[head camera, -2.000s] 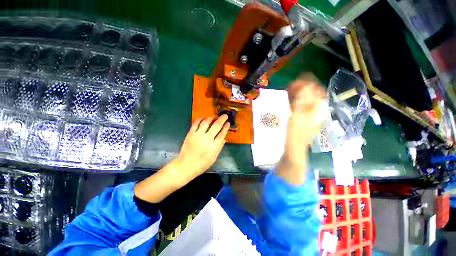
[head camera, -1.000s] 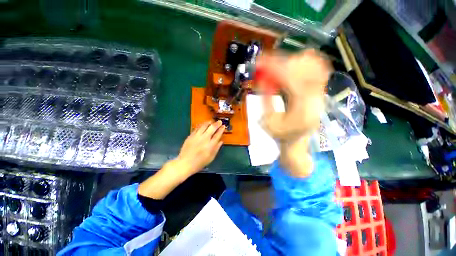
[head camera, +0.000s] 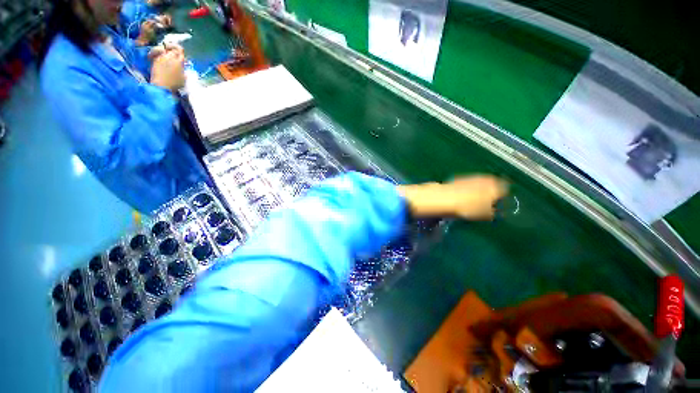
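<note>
My left hand (head camera: 474, 197) is stretched out over the green bench top, blurred, beyond the clear blister tray (head camera: 265, 165). A small dark spot shows at its fingertips; I cannot tell whether it holds a part. My blue sleeve covers part of the tray. The toggle press (head camera: 568, 338) is at the lower right, cut off by the edge, with its red press handle (head camera: 670, 307) and orange base plate (head camera: 445, 345). My right hand is out of the picture.
Another blister tray (head camera: 157, 265) with dark parts in its pockets is at the lower left. A white stack (head camera: 249, 100) lies behind the trays. A person in a blue smock (head camera: 115, 115) works at the left. Instruction sheets (head camera: 625, 127) hang on the green panel. White sheets (head camera: 330, 361) are at my chest.
The view has swung left, and the press now shows at the lower right. My left hand has left the press fixture and reaches out over the bench. My right hand has gone out of view.
</note>
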